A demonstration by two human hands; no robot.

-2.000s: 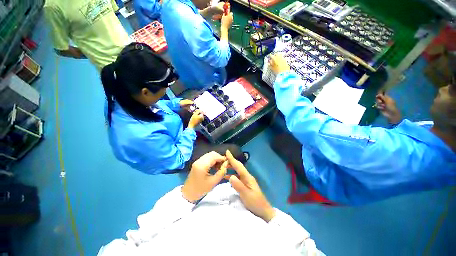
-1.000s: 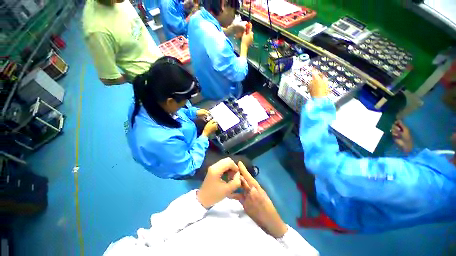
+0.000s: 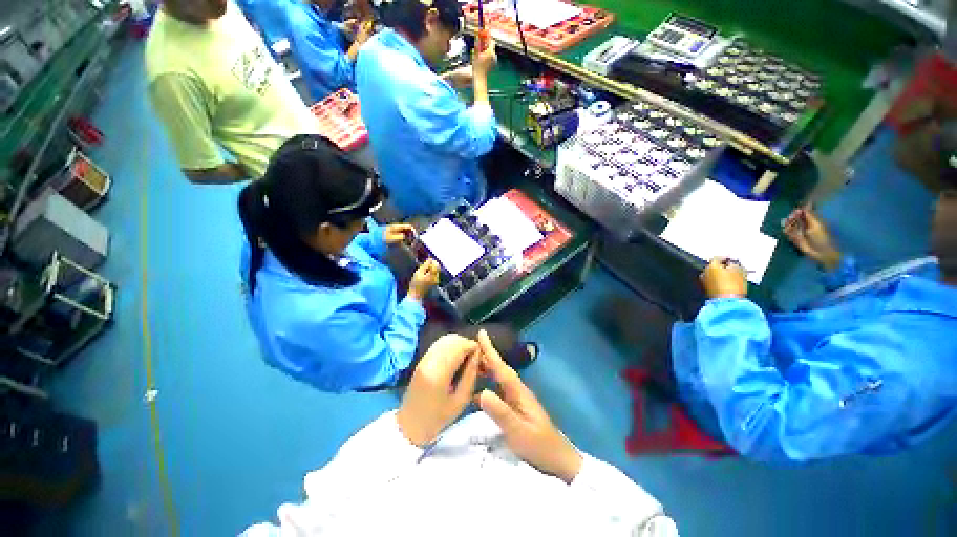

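My left hand (image 3: 439,390) and my right hand (image 3: 530,425) are raised in front of my white-sleeved body, low in the centre, with their fingertips meeting. My left fingers are curled; whether they pinch something tiny cannot be told. My right thumb and forefinger are apart, with no object visible. Beyond them, a seated worker in blue (image 3: 323,304) has both hands at a clear tray of dark round parts (image 3: 486,275). A white sheet (image 3: 452,246) lies on that tray.
A blue-sleeved worker at the right (image 3: 829,367) is near white papers (image 3: 719,222) and a stacked tray block (image 3: 635,157). A red stool (image 3: 672,430) stands below. A person in yellow-green (image 3: 226,94) stands upper left. A yellow line (image 3: 147,315) crosses the blue floor.
The right worker's hand has left the tray block and come down beside the papers. My fingertips still meet; my right thumb and forefinger look farther apart. The view has shifted slightly.
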